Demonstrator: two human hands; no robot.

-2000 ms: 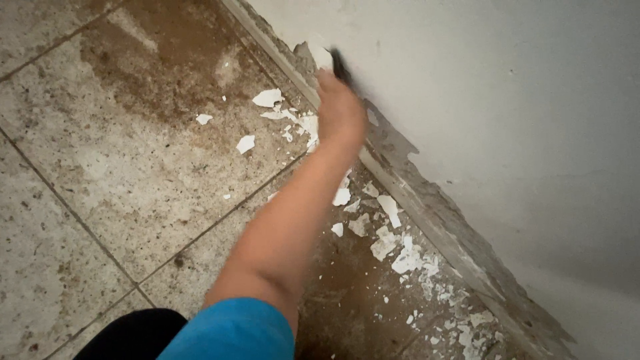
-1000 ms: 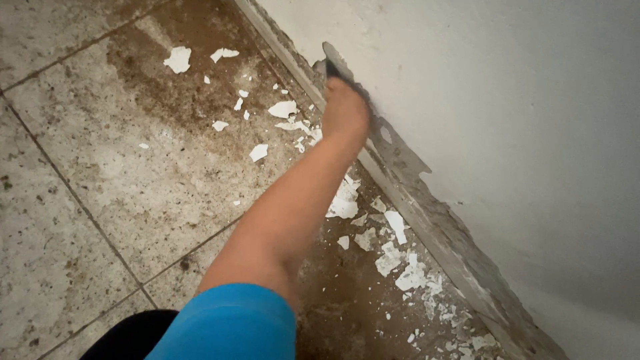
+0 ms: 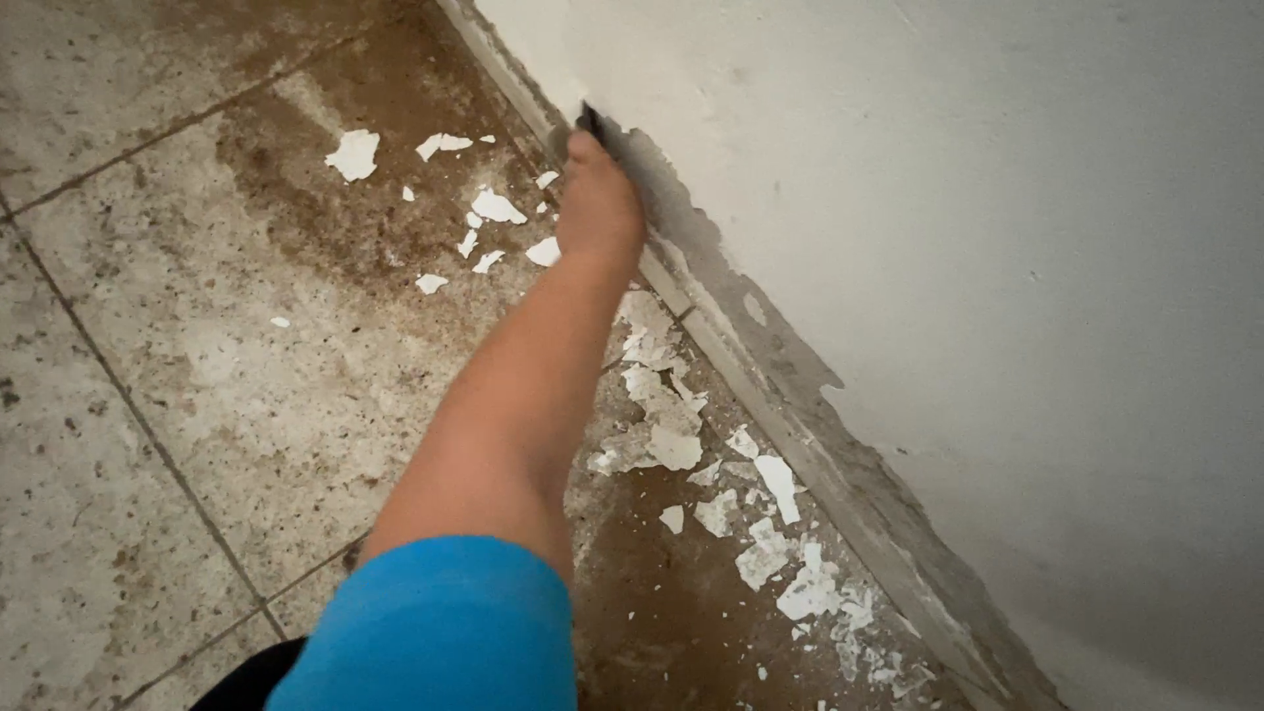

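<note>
My right hand (image 3: 600, 202) is closed around a small dark hand tool (image 3: 591, 118), probably a scraper, whose handle is mostly hidden by the fingers. The tool's tip meets the low part of the white painted wall (image 3: 948, 227), just above the baseboard (image 3: 736, 370). A ragged strip of bare grey plaster (image 3: 780, 346) runs along the wall's foot, from beside the hand toward the lower right. White paint flakes (image 3: 499, 207) lie on the floor left of the hand, and more flakes (image 3: 676, 446) are below it along the baseboard. My left hand is not in view.
Stained floor tiles (image 3: 296, 395) with dark joints spread across the left side. A brown damp-looking or dirty patch (image 3: 286, 188) covers part of them. Small crumbs and flakes (image 3: 849, 612) are scattered at the lower right. A black-clothed part of my body (image 3: 247, 681) shows at the bottom edge.
Large white flakes at the upper left, not seen there two seconds ago, now lie on the floor. The bare grey strip beside my hand appears wider. My right hand stays at the wall's foot with the tool.
</note>
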